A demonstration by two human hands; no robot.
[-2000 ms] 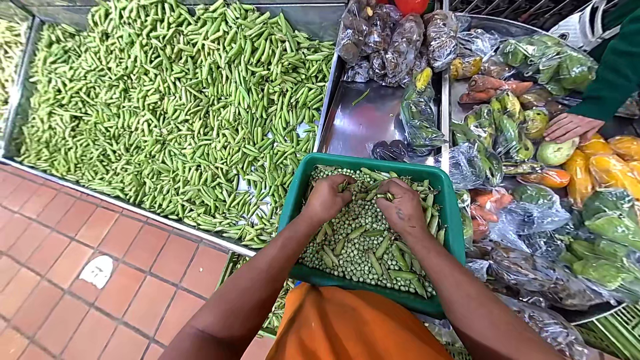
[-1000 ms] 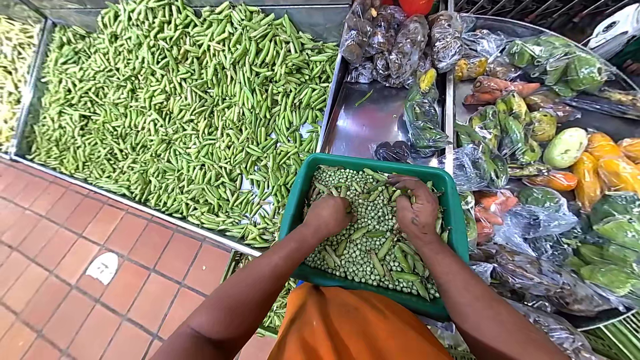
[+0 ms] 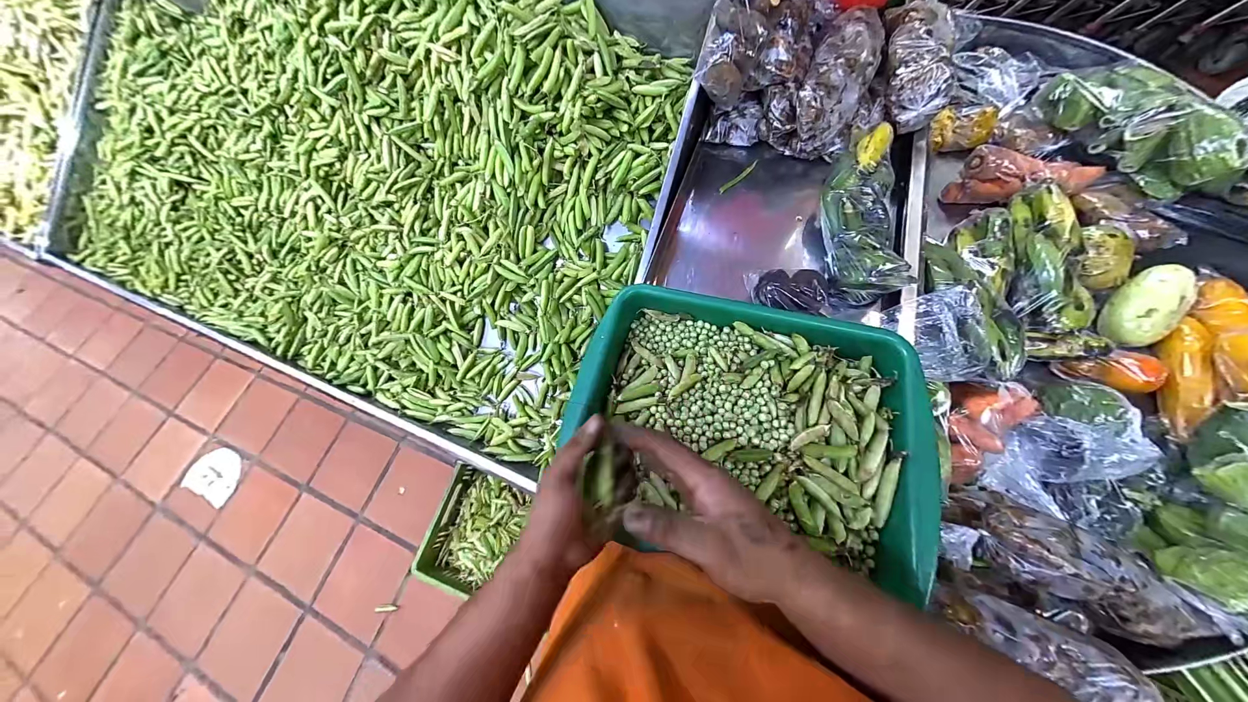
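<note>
A green plastic tub (image 3: pixel 921 468) holds shelled green peas (image 3: pixel 746 414) in its middle and upper left, with pea pods (image 3: pixel 829 458) heaped on its right side. At the tub's lower left corner, my left hand (image 3: pixel 575 487) cups a blurred bunch of pods, its fingers curled upward. Across from it, my right hand (image 3: pixel 717 517) reaches in from the right with fingers spread, its fingertips touching or very near the same bunch. The bunch lies between both palms, partly hidden by the fingers. To the left, a wide metal bin holds a large heap of pods (image 3: pixel 390 195).
Plastic-wrapped vegetables (image 3: pixel 1053 253) fill a metal display on the right, beside a steel tray (image 3: pixel 741 214). A green crate (image 3: pixel 444 546) of pods or husks stands on the red floor tiles (image 3: pixel 322 526), below the metal bin's edge (image 3: pixel 292 366). A white scrap (image 3: pixel 213 476) lies on the floor.
Both hands have moved from among the peas to the tub's near left corner, now with a bunch of pods between them. The other person's hand at the right, seen two seconds ago, is gone from view.
</note>
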